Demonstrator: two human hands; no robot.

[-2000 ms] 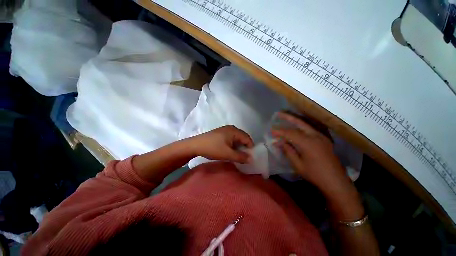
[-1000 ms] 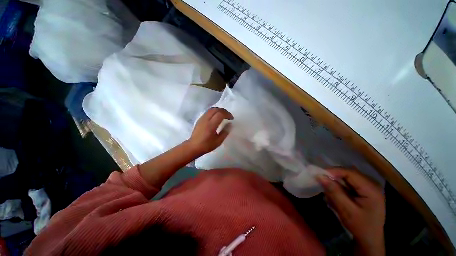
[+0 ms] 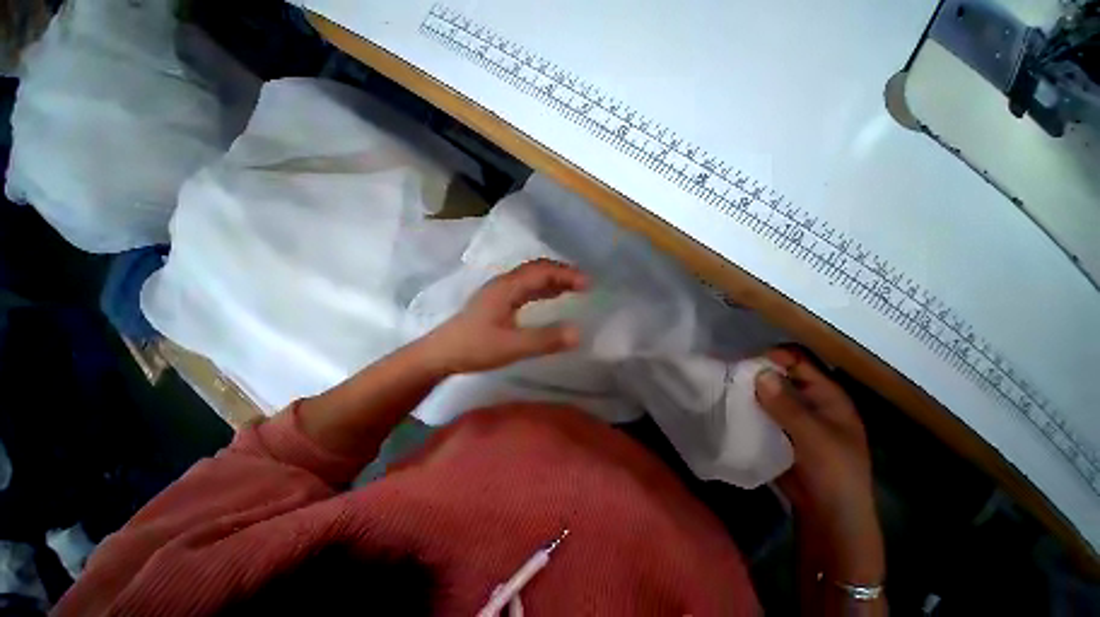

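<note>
A sheer white fabric piece [image 3: 712,422] lies crumpled across my lap below the table edge. My right hand [image 3: 806,404] pinches its right end between thumb and fingers. My left hand [image 3: 525,319] is over the fabric's left part, with thumb and fingers apart, and grips nothing that I can see. The fabric between the hands hangs loosely and partly runs under the table edge.
White fabric bundles [image 3: 290,265] lie to the left, with another heap [image 3: 109,133] at the far upper left. The white table [image 3: 724,72] has a wood-coloured edge and a printed ruler [image 3: 790,229]. Part of the sewing machine [image 3: 1025,109] shows at the upper right.
Two seconds ago both hands were close together on the fabric. My right hand moved right with its end, and my left hand let go and moved left. Since one second ago, my left fingers have spread.
</note>
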